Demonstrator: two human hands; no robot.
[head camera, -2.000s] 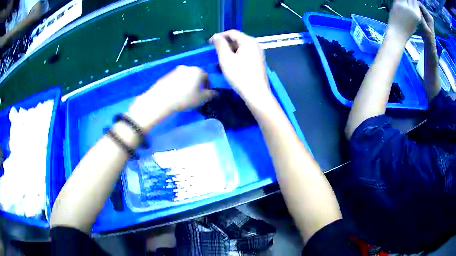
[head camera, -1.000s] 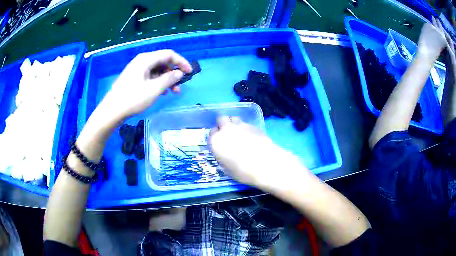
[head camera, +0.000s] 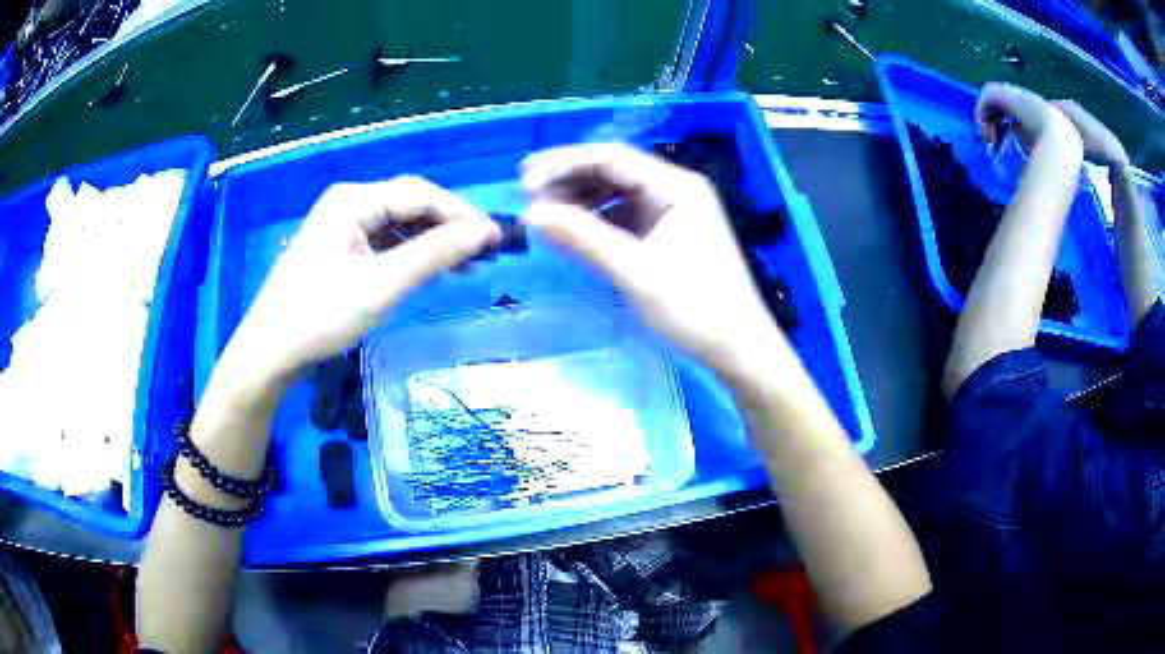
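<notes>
My left hand (head camera: 371, 262) holds a black plastic housing (head camera: 510, 234) between thumb and fingers, above the blue parts tray (head camera: 275, 537). My right hand (head camera: 626, 230) is close to the housing's right side, its fingers curled and blurred; a small pale bit shows between them, perhaps a lead wire. The clear parts box (head camera: 684, 441) stands in the tray below my hands, with white-and-blue lead wires (head camera: 511, 441) in it. More housings lie left of the box, and a heap at the tray's right is partly hidden by my right hand.
White parts (head camera: 96, 332) fill a blue tray at the left. Beyond is the green conveyor belt (head camera: 511, 38) with housings with leads fitted (head camera: 415, 60). At the right a person's arms (head camera: 1022, 243) reach over the neighbour's blue tray (head camera: 939, 275). Red stool parts show below.
My right hand has moved from the clear box up beside the housing in my left hand. The housing has shifted slightly right and down. The neighbour's hands have moved left over their tray.
</notes>
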